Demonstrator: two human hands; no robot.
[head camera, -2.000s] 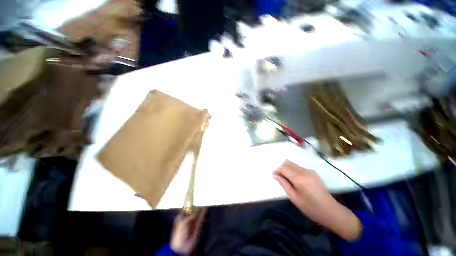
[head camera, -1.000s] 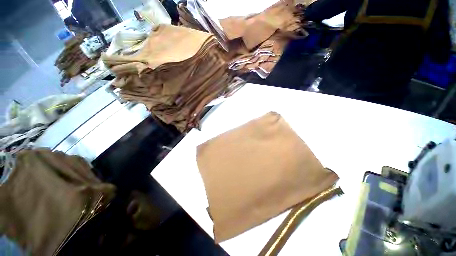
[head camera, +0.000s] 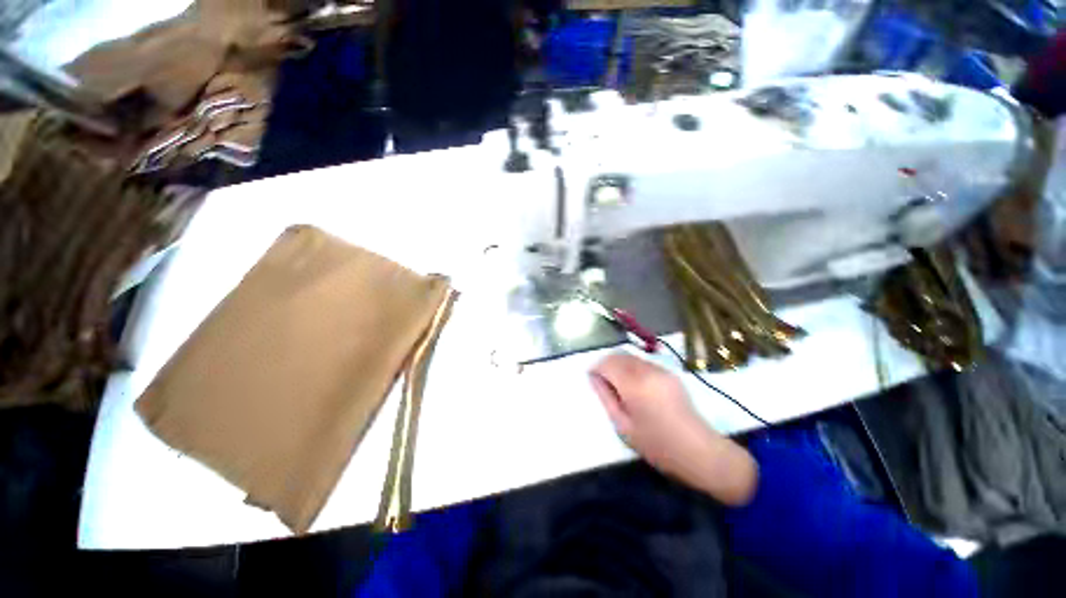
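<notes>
A tan-brown fabric panel (head camera: 292, 362) lies flat on the white table, left of the sewing machine's needle area. A zipper (head camera: 403, 450) with a gold line of teeth runs from the panel's right corner down to the table's front edge. My right hand (head camera: 645, 403) is over the table just in front of the needle plate (head camera: 573, 325), fingers curled; whether it holds something small is not visible. A small red tool (head camera: 635, 329) lies beside the needle plate. My left hand is not visible; only a blue sleeve shows below the table's front edge.
The white sewing machine (head camera: 748, 158) spans the back right. Zipper bundles lie on its bed (head camera: 719, 298) and further right (head camera: 932, 310). A black cord (head camera: 713, 388) runs from the red tool to the front edge. Brown cut pieces (head camera: 53, 269) are piled at left.
The view swung left to the stacks, then back to the machine. Compared with two seconds ago, my left hand has gone out of sight. My right hand remains near the needle area.
</notes>
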